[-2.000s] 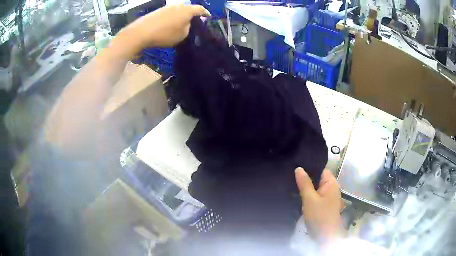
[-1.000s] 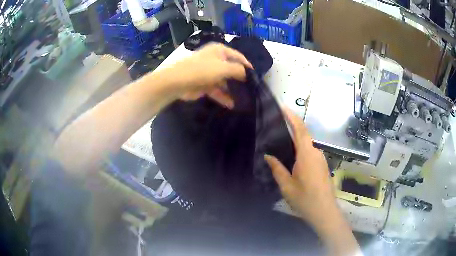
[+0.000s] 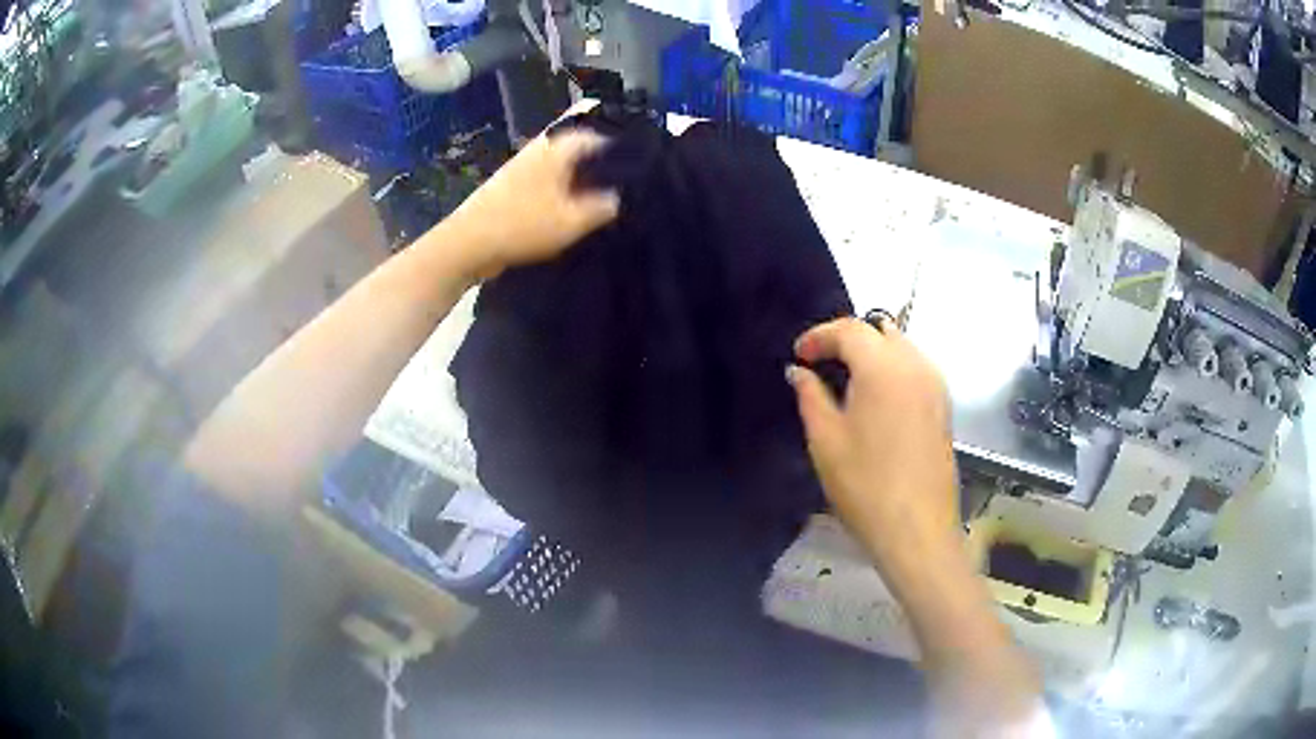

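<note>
A black garment piece lies over the white table and hangs over its front edge onto the lap. My left hand is at its upper left edge, fingers closed on the cloth, slightly blurred. My right hand is at its right edge, thumb and forefinger pinching the cloth. The overlock machine stands to the right of the cloth, with the shiny machine plate left of its needle area. No cloth is seen under the presser foot.
A blue basket with pale scraps is below the table's left front. A cardboard carton stands at the left. Blue crates and a brown board are behind. Small dark snips lie at the right, near the yellow-framed opening.
My left hand has moved up and left from the middle of the cloth, which is spread wider. My right hand has shifted slightly up and right along the cloth's edge.
</note>
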